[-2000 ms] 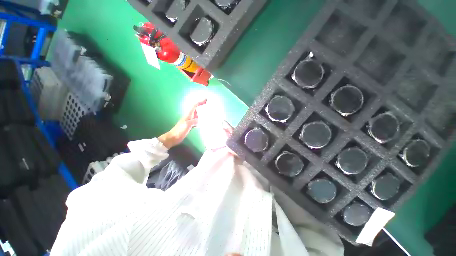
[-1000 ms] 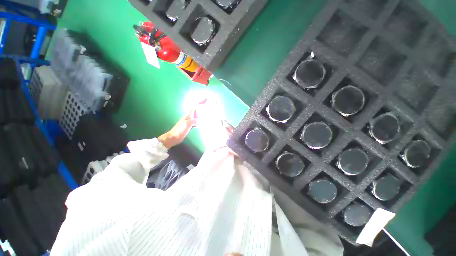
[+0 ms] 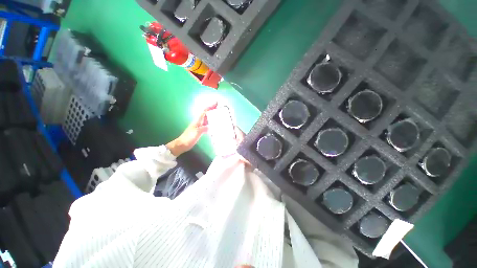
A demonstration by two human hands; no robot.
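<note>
My left hand (image 3: 191, 137) is left of centre, its fingers on the left side of a smartphone (image 3: 222, 131). The phone is washed out by strong glare; only its rounded, dark-edged outline shows at the upper right, and its screen cannot be read. A small patch of my right hand (image 3: 239, 135) shows at the phone's right side, beside the foam tray's corner; the rest is hidden and its grip is unclear. The black foam tray (image 3: 308, 96) at the right holds several dark round watch units (image 3: 332, 141) in square pockets; its upper-right pockets are empty. A white label (image 3: 393, 238) lies on its lower edge.
Another foam tray (image 3: 246, 39) with watch units is at the top. A red fire extinguisher (image 3: 178, 53) stands on the green floor (image 3: 125, 36) below it. Blue racks (image 3: 39, 42), clear trays (image 3: 83, 68) and black stacks (image 3: 26, 152) are at the left. My white striped smock fills the bottom.
The phone's outline and dark right edge now show more clearly through the glare. My left hand stays in nearly the same place; the trays and watch units are unchanged.
</note>
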